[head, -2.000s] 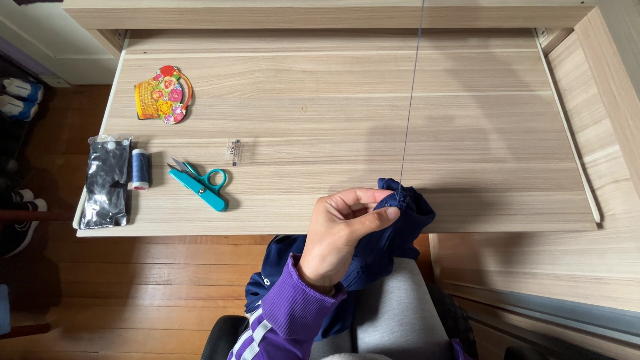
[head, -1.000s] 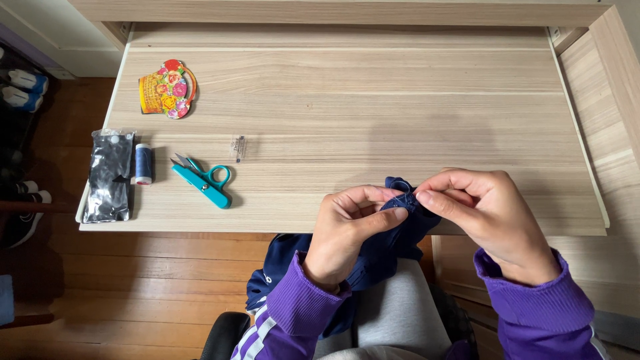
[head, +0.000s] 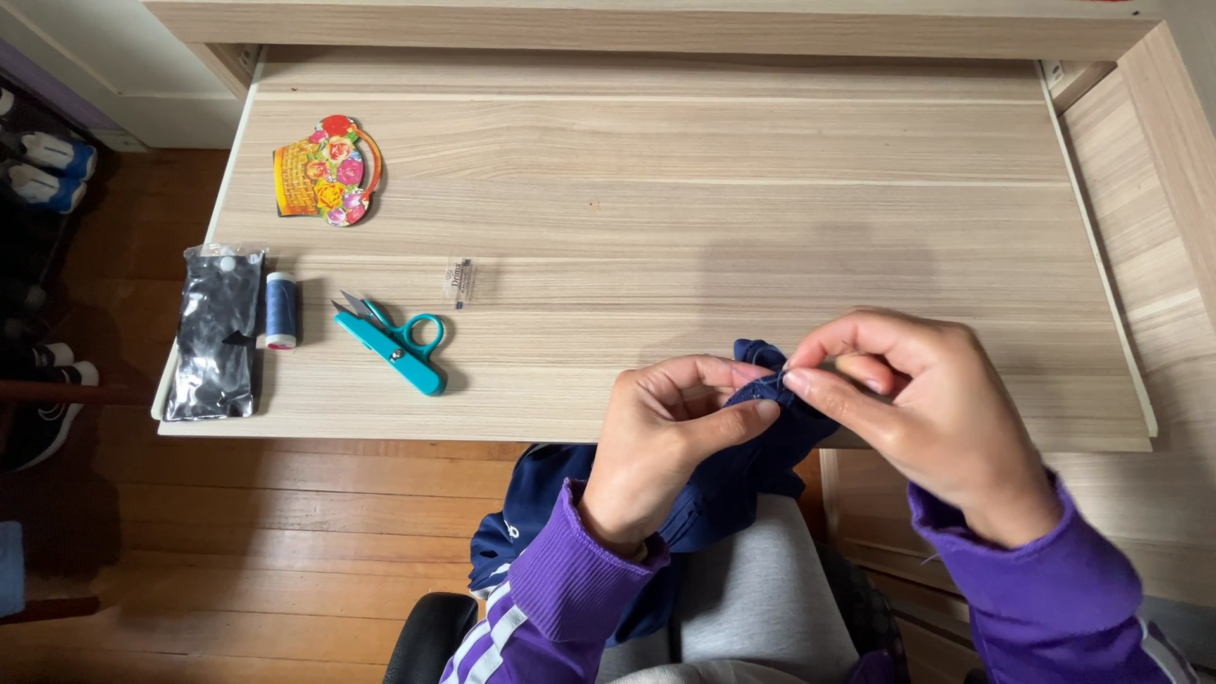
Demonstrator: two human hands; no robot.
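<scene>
Navy blue fabric [head: 722, 499] lies over my lap, with its upper end raised at the desk's front edge. My left hand [head: 679, 423] pinches that raised end between thumb and fingers. Close against it on the right, my right hand [head: 912, 404] holds thumb and forefinger together at the fabric's edge, where some thread shows. Whether a needle is between those fingertips cannot be told. Teal thread snips [head: 394, 351] lie on the desk to the left, blades apart, beside a spool of blue thread [head: 281, 311].
A black plastic packet [head: 217, 332] lies at the left edge of the pull-out desk shelf [head: 608, 218]. A flower-basket-shaped piece [head: 328, 171] lies behind it, and a small clear printed packet [head: 459, 283] lies right of the snips. Shoes [head: 47, 171] stand at far left.
Two seconds ago only my left hand was in view, with a thread running up from the fabric. My right hand has since come in to the fabric's edge, and the long upright thread no longer shows.
</scene>
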